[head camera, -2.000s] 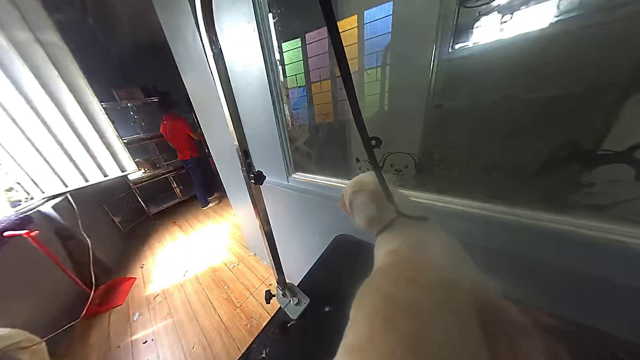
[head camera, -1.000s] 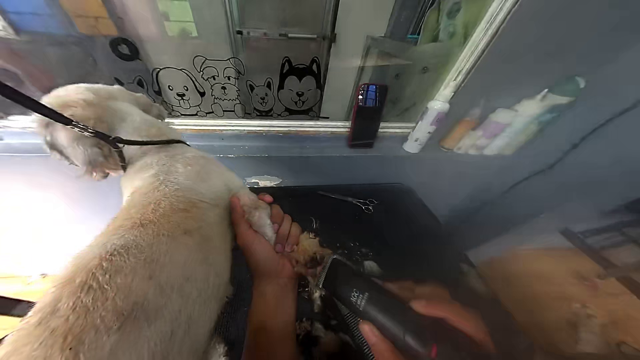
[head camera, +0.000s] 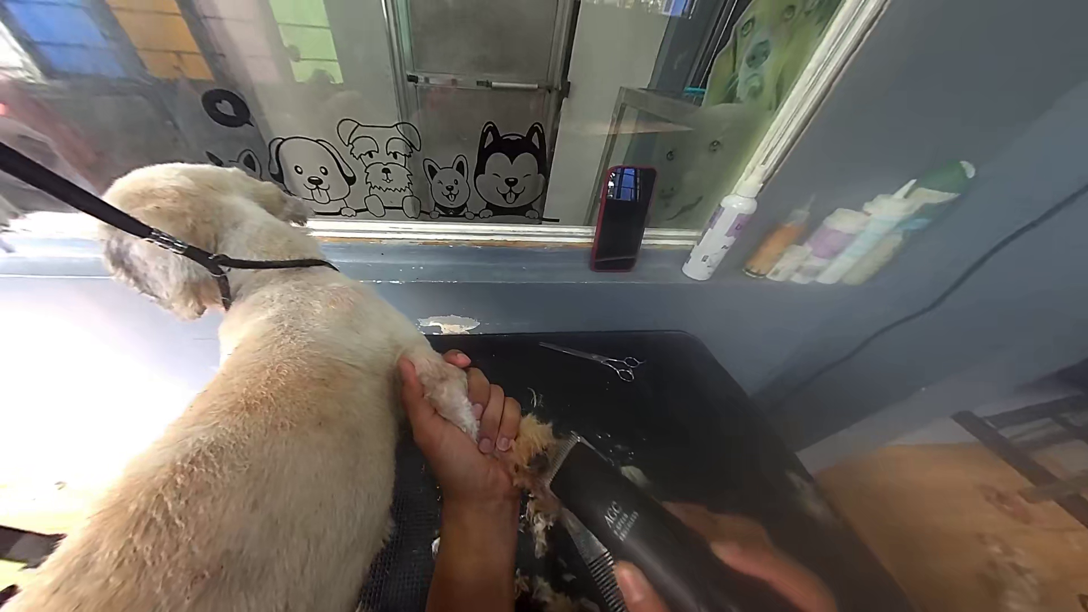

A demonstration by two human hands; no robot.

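Observation:
A light-furred dog (head camera: pixel 263 408) stands on a black grooming table (head camera: pixel 680 399), facing the window, with a black leash loop (head camera: pixel 221 259) round its neck. My left hand (head camera: pixel 463 429) is closed round one of the dog's legs (head camera: pixel 448 393). In my right hand (head camera: pixel 739 561) is a black electric clipper (head camera: pixel 629 518), its toothed blade against the tan fur just past my left fingers. A metal comb (head camera: pixel 595 557) lies under or beside the clipper; whether my right hand touches it cannot be told. Cut tufts of fur (head camera: pixel 540 523) lie below the blade.
Scissors (head camera: pixel 599 357) lie near the table's back edge. A phone (head camera: pixel 625 218) and a white spray bottle (head camera: pixel 722 229) stand on the window ledge (head camera: pixel 510 263). More bottles (head camera: pixel 837 238) are at the right wall, where a cable (head camera: pixel 926 310) hangs. Dog decals mark the glass.
The view has swung far right from two seconds ago. Since one second ago, my hands still hold the leg and the clipper, with the clipper blade close to the fur.

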